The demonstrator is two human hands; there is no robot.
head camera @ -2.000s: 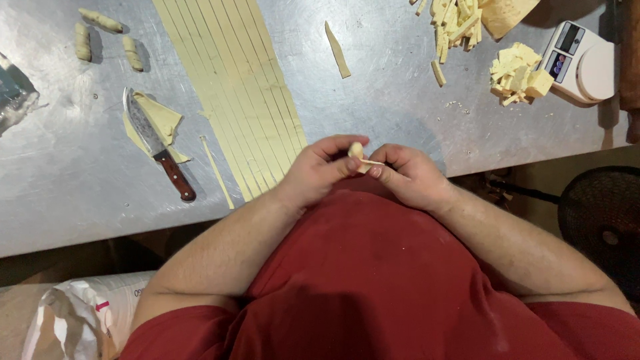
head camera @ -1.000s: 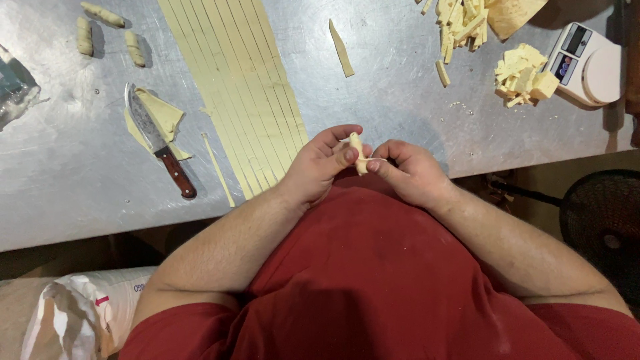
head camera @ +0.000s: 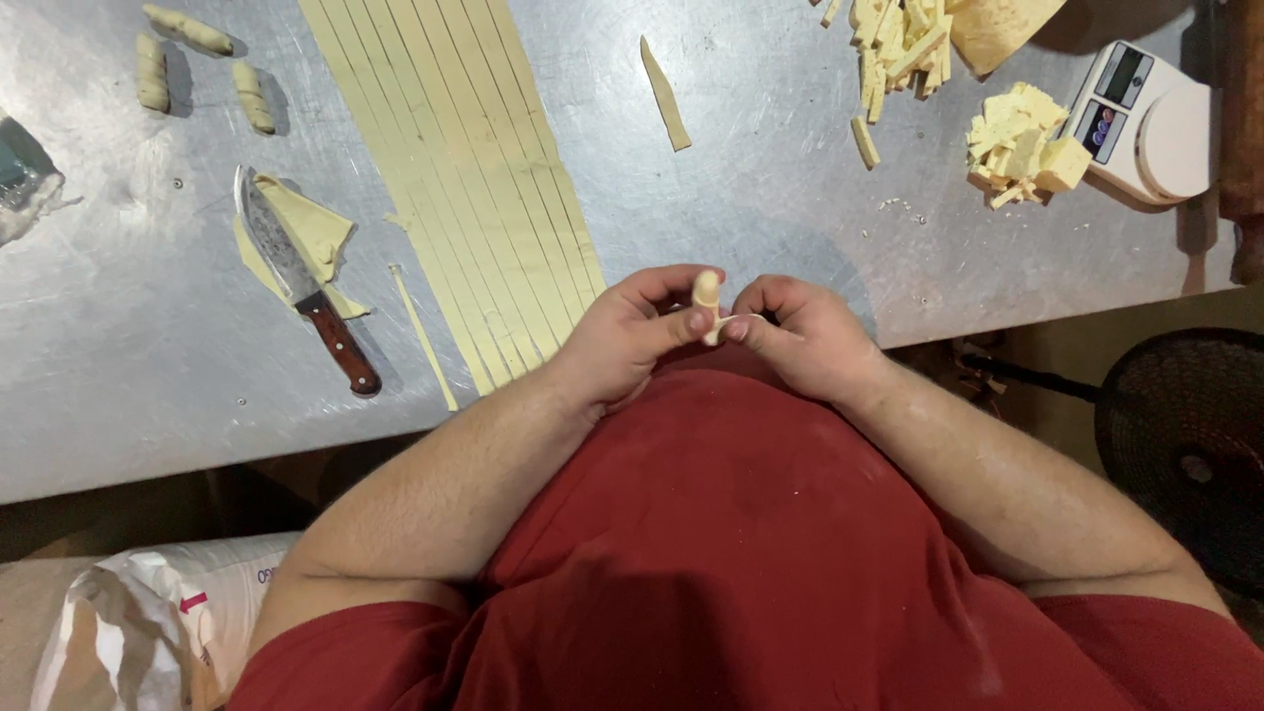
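Note:
My left hand (head camera: 642, 341) grips a small cheese stick partly wrapped in dough (head camera: 707, 289), held upright between thumb and fingers. My right hand (head camera: 805, 336) pinches the thin loose end of a dough strip that runs to the stick. A sheet of dough cut into long strips (head camera: 474, 178) lies on the metal table left of my hands. One narrow strip (head camera: 425, 341) lies beside it, and a short dough piece (head camera: 665, 94) lies above my hands. A knife with a wooden handle (head camera: 339, 346) rests on dough scraps (head camera: 311, 222).
Three wrapped rolls (head camera: 151, 74) lie at the upper left, near a plastic bag (head camera: 25, 178). Cheese sticks (head camera: 904, 44), cheese pieces (head camera: 1017, 143), a white kitchen scale (head camera: 1136, 123) and a wooden rolling pin (head camera: 1242, 128) are at the right. A fan (head camera: 1190, 454) stands below the table edge.
The stick in my left hand has turned between my fingers, and more of it shows than two seconds ago. Both hands stay close together at nearly the same place.

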